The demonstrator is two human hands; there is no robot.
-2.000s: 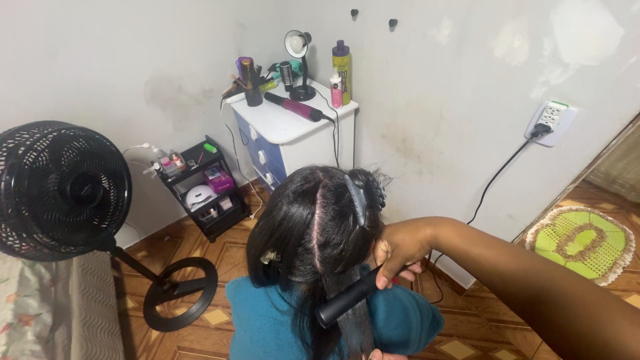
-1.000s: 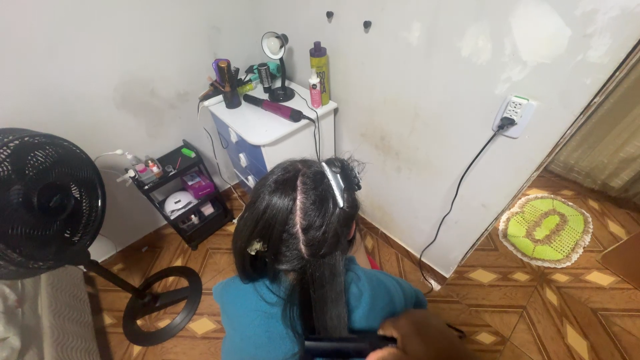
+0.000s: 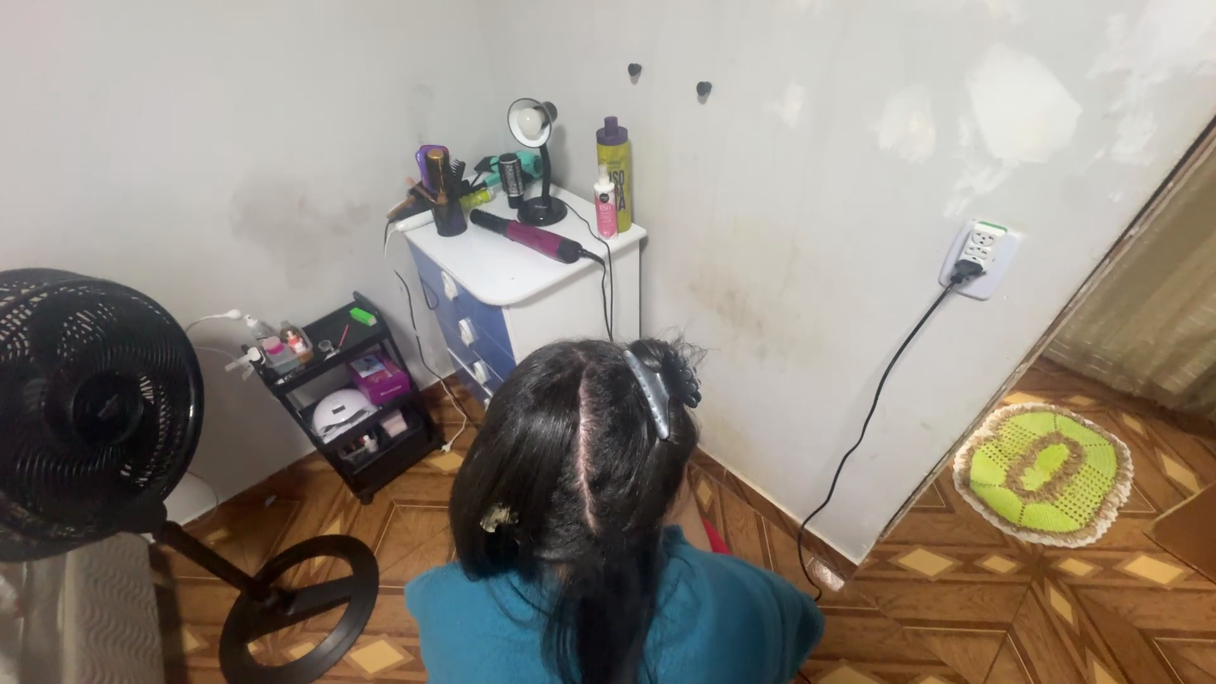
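Neither of my hands shows in the head view now, and the black flat iron is out of sight too. A person in a teal top (image 3: pixel 722 608) sits below me, back turned. Their long dark hair (image 3: pixel 513 408) is parted down the back of the head. A grey metal hair clip (image 3: pixel 648 394) and a dark claw clip (image 3: pixel 680 373) hold hair on the right side. Near the left side sits a small light-coloured hair clip (image 3: pixel 498 518). Loose hair hangs over the back of the top.
A black fan (image 3: pixel 104 408) stands left beside a black cart (image 3: pixel 328 370). Behind the person, a white and blue dresser (image 3: pixel 532 285) bears a purple hot-air brush (image 3: pixel 527 236), a lamp (image 3: pixel 541 209) and bottles. A cord runs from the wall outlet (image 3: pixel 981 256) to the floor.
Earlier a hand held the black flat iron on the hair at the right; it moved down toward the bottom edge, and both have now left the view.
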